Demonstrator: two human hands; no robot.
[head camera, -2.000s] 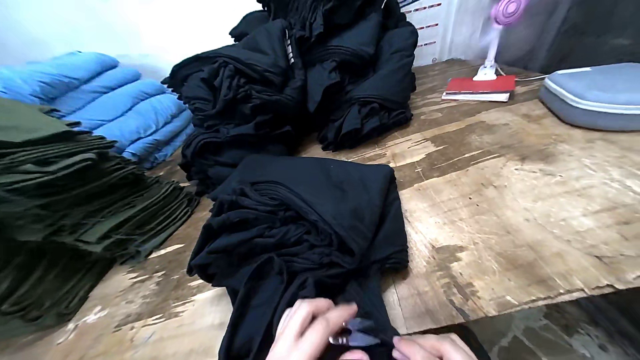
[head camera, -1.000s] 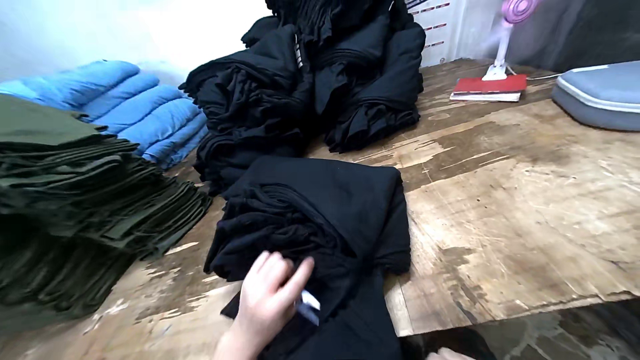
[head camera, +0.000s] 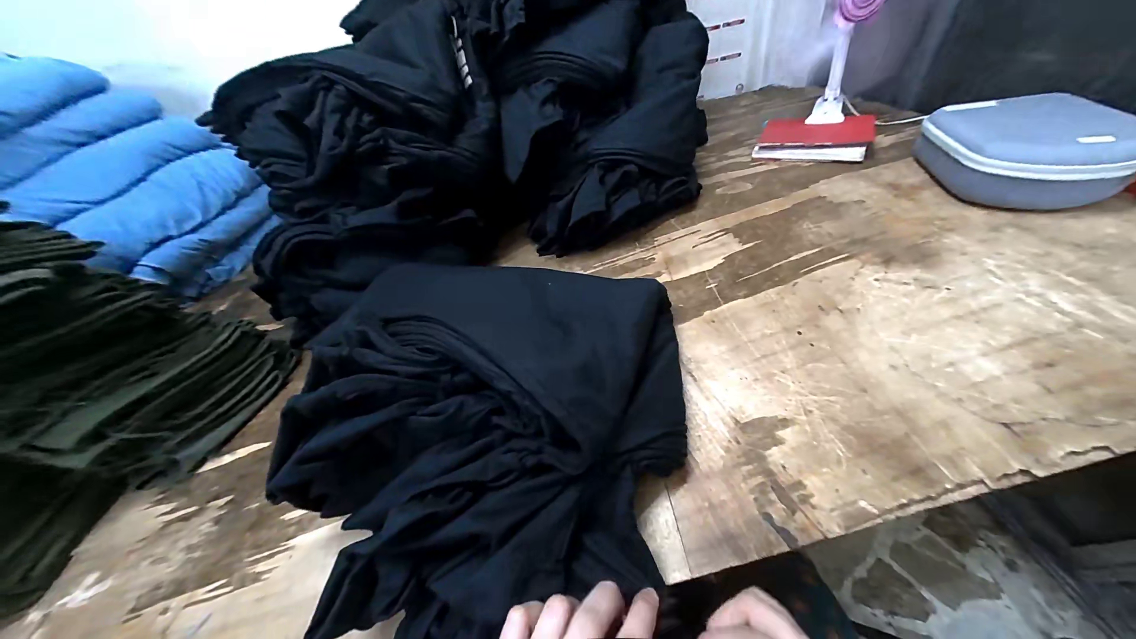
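A folded stack of black cloth garments lies near the front edge of the worn wooden table, its loose lower part spilling toward me. At the bottom of the view my left hand rests its fingers on that loose black cloth; whether it grips any is not visible. Just right of it, past the table edge, my right hand shows only in part with its fingers curled, and its contents are hidden.
Behind stand piles of black garments. Dark green cloth and folded blue cloth are stacked at left. A red booklet under a pink and white fan and a grey zippered case sit back right.
My left hand has moved down and right from the middle of the black cloth to its lower end. The small white and dark item seen by it a second ago is out of sight.
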